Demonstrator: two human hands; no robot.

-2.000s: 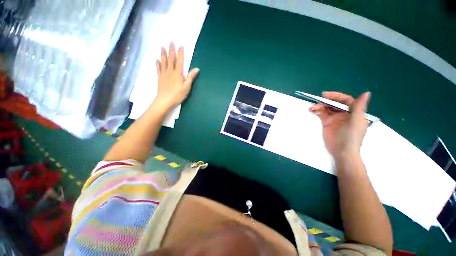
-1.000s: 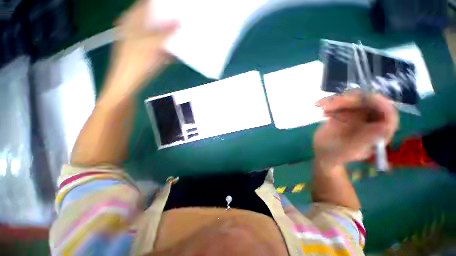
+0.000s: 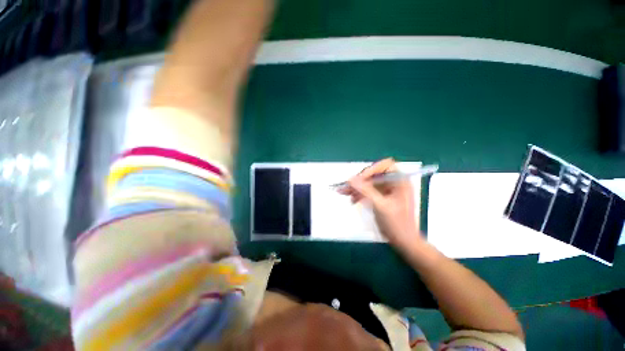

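My right hand (image 3: pixel 387 199) holds slim silver tweezers (image 3: pixel 414 173) over the white backing sheet (image 3: pixel 339 223) in front of me. The tweezer tip is over the bare middle of the sheet; I cannot tell if it touches. A large black adhesive block (image 3: pixel 271 202) and a narrower black block (image 3: pixel 301 210) lie at the sheet's left end. My left forearm reaches up past the top edge, so that hand is out of the picture.
Spare white sheets (image 3: pixel 473 216) lie at the right, with a black-blocked adhesive sheet (image 3: pixel 565 206) on top, tilted. Clear blister trays (image 3: pixel 34 171) are at the left. A pale line (image 3: pixel 425 48) crosses the green bench. A dark object (image 3: pixel 612 110) stands at the right edge.
My left hand and the white sheet in it have gone out past the top edge. My right hand has moved left, from the spare sheets to over the backing sheet. The view has shifted.
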